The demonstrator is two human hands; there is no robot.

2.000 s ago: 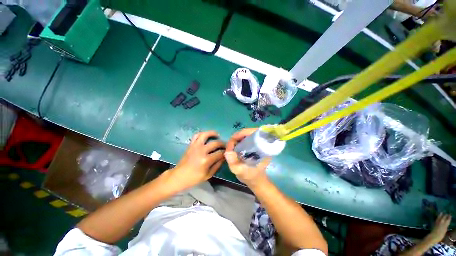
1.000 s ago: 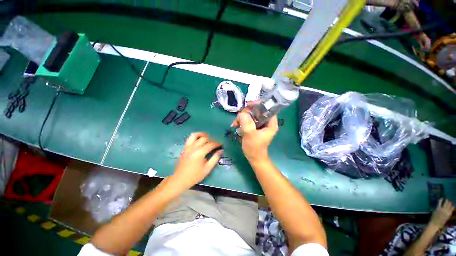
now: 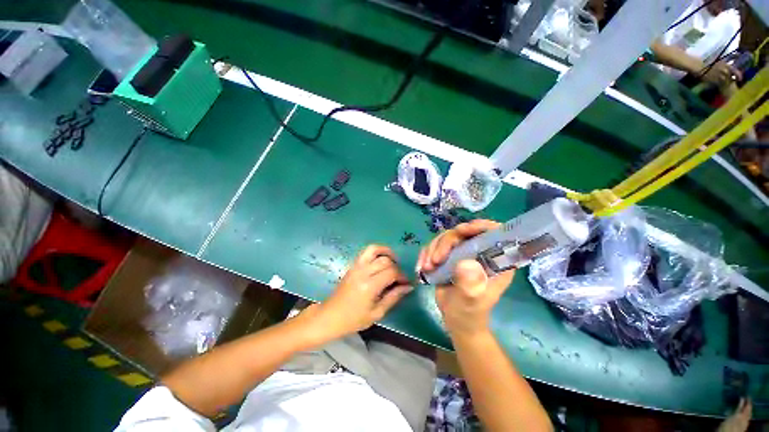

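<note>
My right hand is wrapped around the silver-grey electric screwdriver, held tilted with its tip pointing left toward my left hand. My left hand is just left of the tip, fingers curled and pinched together; whether a part is between them is hidden. Several small black plastic housings lie on the green bench beyond my left hand. A white round container with a dark part inside stands beside a clear tub of screws. Small black parts lie just in front of these.
A clear bag of black parts lies at right. Yellow strands run to the driver top. A grey post rises behind the tub. A green box-like block stands at left. A cardboard box is below the bench edge. Another person's hand shows lower right.
The screwdriver came from upright between my hands up toward the tub, then back down beside my left hand, now tilted to the right. My left hand's fingers have closed in from their earlier spread.
</note>
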